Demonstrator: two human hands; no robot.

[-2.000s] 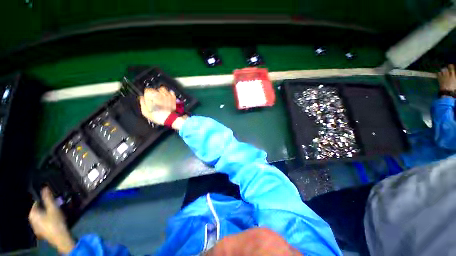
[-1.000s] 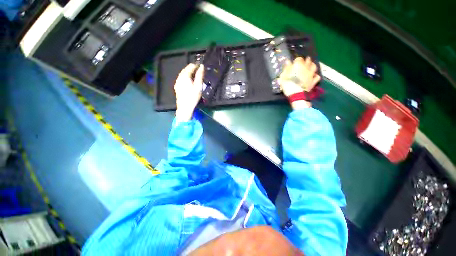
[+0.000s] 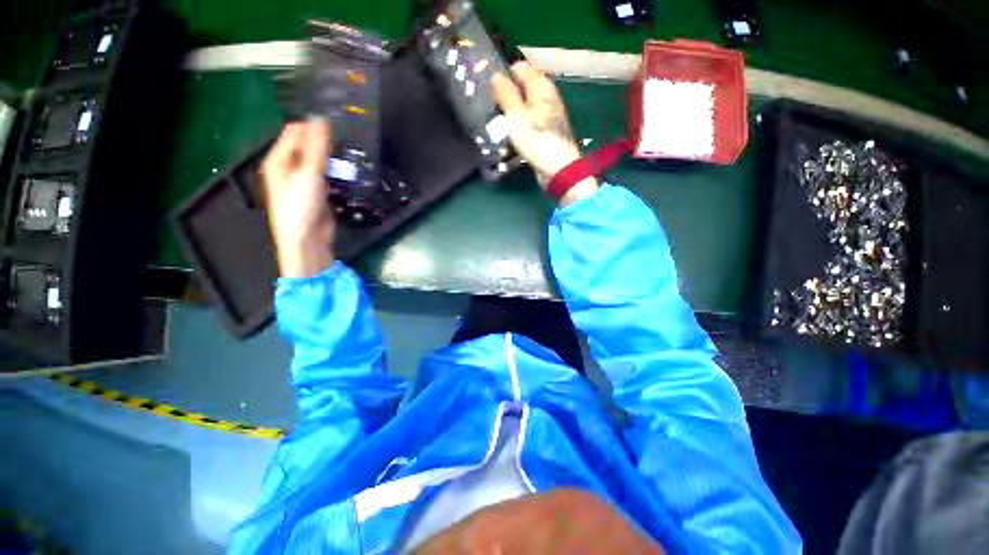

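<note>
My left hand [image 3: 298, 195] holds dark phone housings [image 3: 349, 108] by their left side, with orange marks and a pale square near the lower end. They look like more than one, held close together, but blur hides how many. My right hand [image 3: 537, 119] holds another phone housing [image 3: 461, 67] by its right side, tilted, with white and orange marks. Both are over the black housing tray [image 3: 233, 255], which lies slanted on the green bench. The tray's lower left part shows bare; the hands and housings hide much of the rest.
A red parts bin [image 3: 730, 108] with white contents stands right of my right hand. Further right is a black component tray [image 3: 943, 260] with a glittering component pile [image 3: 857, 239]. Another housing tray [image 3: 114, 217] with housings stands at far left. Phone units [image 3: 741, 26] lie beyond the pale rail [image 3: 580, 65].
Both hands now hold housings raised over the tray; a second ago housings also lay in its pockets. The view has turned, so the red bin and component pile appear higher.
</note>
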